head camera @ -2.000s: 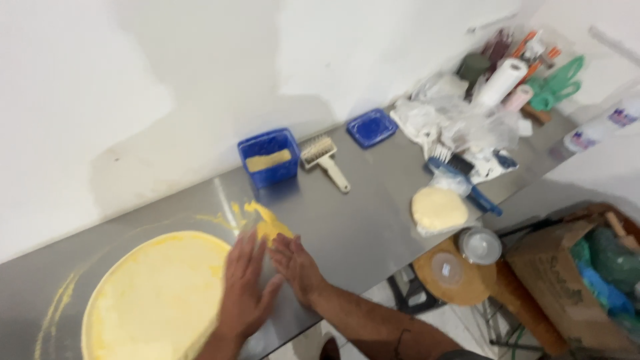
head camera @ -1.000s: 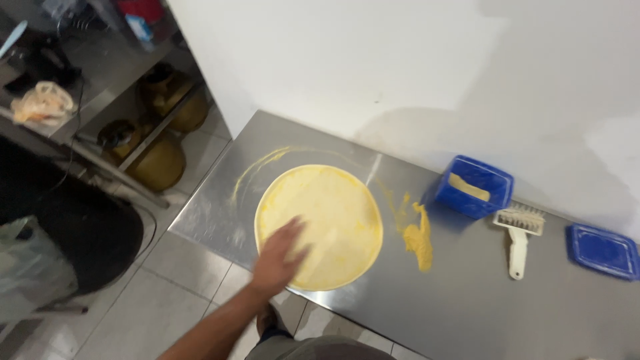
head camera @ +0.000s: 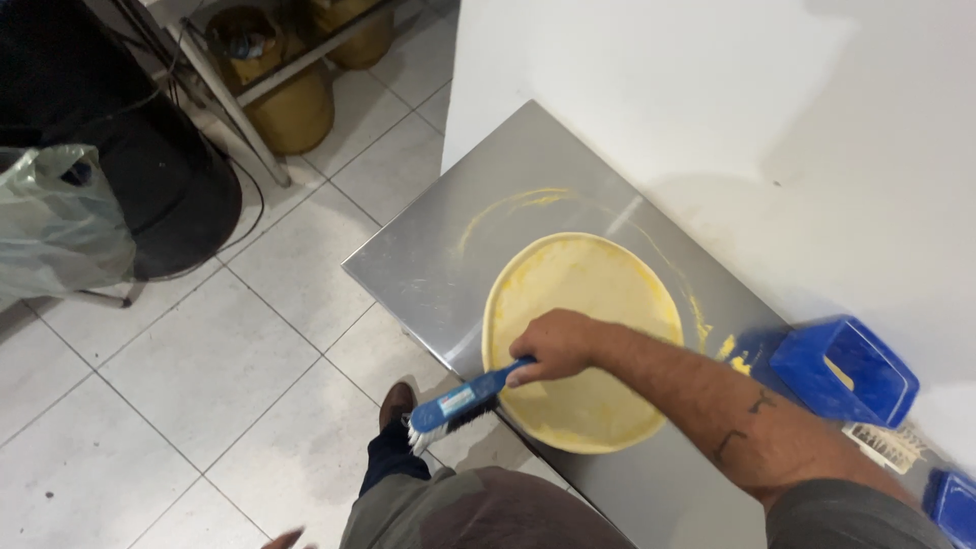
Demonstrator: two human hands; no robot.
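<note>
My right hand (head camera: 557, 347) grips the handle of a blue hand brush (head camera: 465, 400) with white and dark bristles. The brush head sticks out past the near edge of the steel table (head camera: 427, 252). Below my right hand lies a round, flat sheet of pale yellow dough (head camera: 583, 274) with a raised rim. Yellow flour (head camera: 736, 354) is scattered beside it and in an arc around its far side. Only the fingertips of my left hand (head camera: 288, 540) show at the bottom edge, away from the table; whether they hold anything is hidden.
A blue plastic tub (head camera: 854, 374) stands against the wall, right of the dough. Near it lie a white spiked dough roller (head camera: 888, 446) and a blue lid (head camera: 957, 507). On the left are a black drum (head camera: 175, 191), a plastic bag (head camera: 61, 221) and yellowish buckets (head camera: 293, 110) under a rack.
The blue brush is now in my right hand; two seconds ago it lay at the right end of the table and both hands were by the dough. The view has swung left.
</note>
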